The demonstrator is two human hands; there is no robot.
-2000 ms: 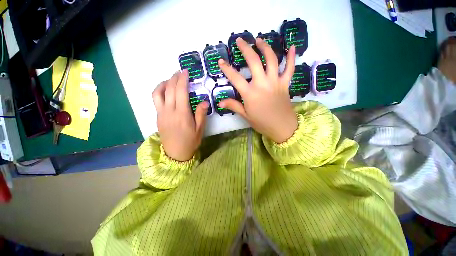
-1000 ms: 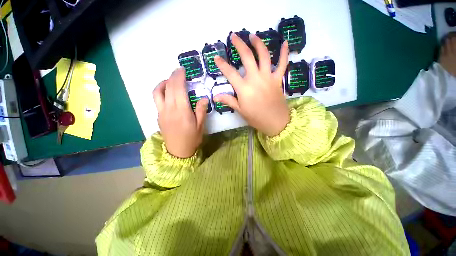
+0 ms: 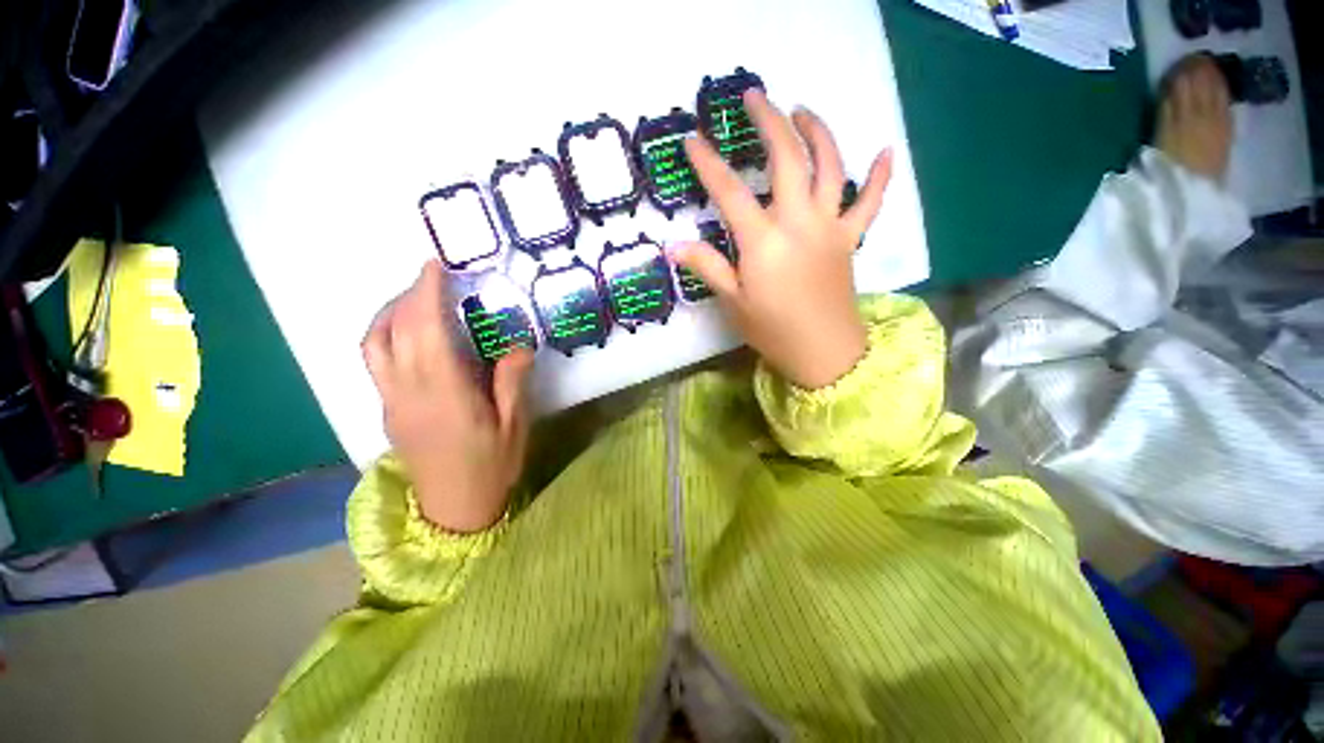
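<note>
Several strapless smartwatch units lie in two rows on a white work sheet (image 3: pixel 320 276). Three upper-row watches at the left show plain white screens, one of them at the row's left end (image 3: pixel 462 227). The other visible screens show green text on black, such as the lower-row watch (image 3: pixel 636 282). My left hand (image 3: pixel 446 407) is at the lower row's left end, its fingertips beside and over the end watch (image 3: pixel 498 327). My right hand (image 3: pixel 791 261) is spread over the right part of both rows and hides some watches there. Neither hand grips a watch.
At the left are a yellow scrap (image 3: pixel 151 356) with a dark red item (image 3: pixel 106 420), a phone (image 3: pixel 29 421) and a black tray (image 3: pixel 160 87). Papers (image 3: pixel 1067 29) lie beyond the sheet. At the right, a neighbour's hand (image 3: pixel 1196 116) is beside dark watches (image 3: pixel 1256 77).
The view has shifted, so the sheet and watches appear further left. Three upper-row screens have changed from green text to white. My right hand has moved right along the rows.
</note>
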